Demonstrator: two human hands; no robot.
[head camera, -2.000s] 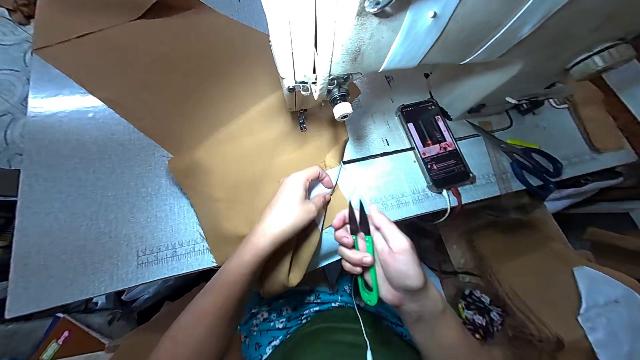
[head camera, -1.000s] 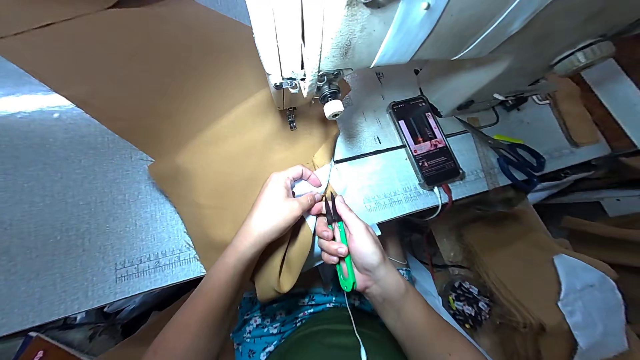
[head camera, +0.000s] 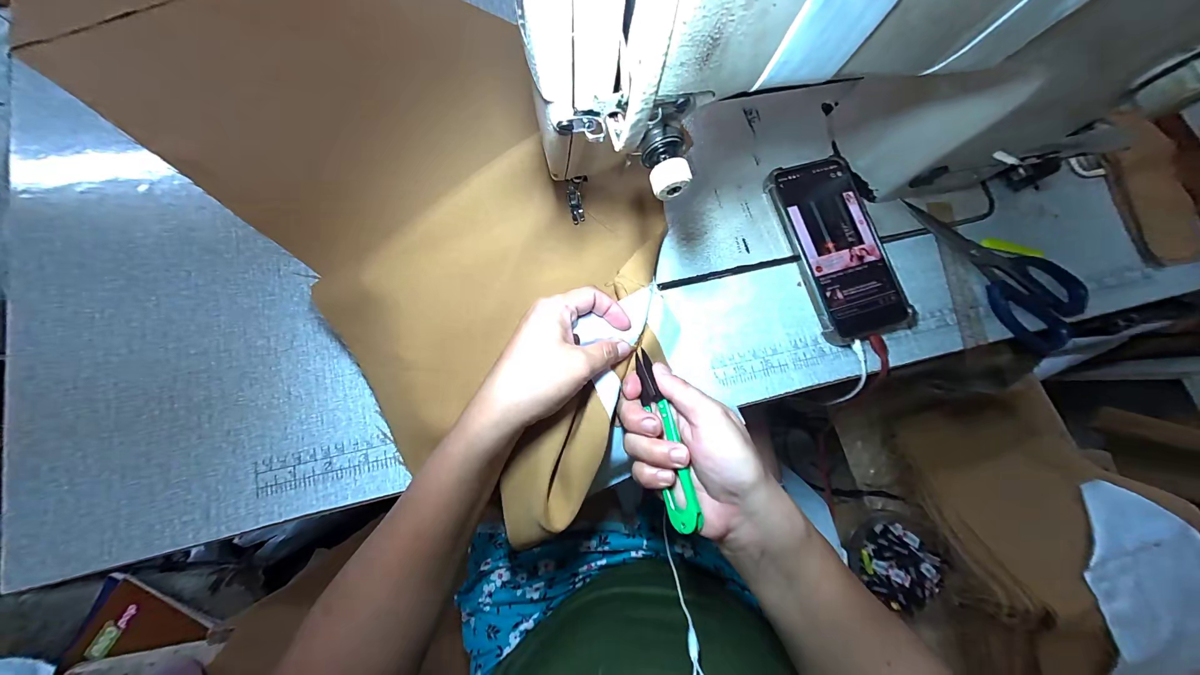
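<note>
Tan fabric lies over the sewing machine bed, under the presser foot, and hangs in a fold over the table's front edge. My left hand pinches the fabric's edge, where white cloth shows, between thumb and forefinger. Close beside it, my right hand grips green-handled thread snips, their dark blades together and their tips at the fabric edge by my left thumb. A thin white thread or strip runs up from that spot.
The sewing machine head stands above the cloth. Right of it a phone with cables plugged in lies on the table, beside blue-handled scissors. Lower right are stacked brown fabric pieces and a container of small items.
Two seconds ago the snips stood apart from the cloth with their blades spread. My right hand has brought them up to the fabric edge beside my left hand, and the blades have closed.
</note>
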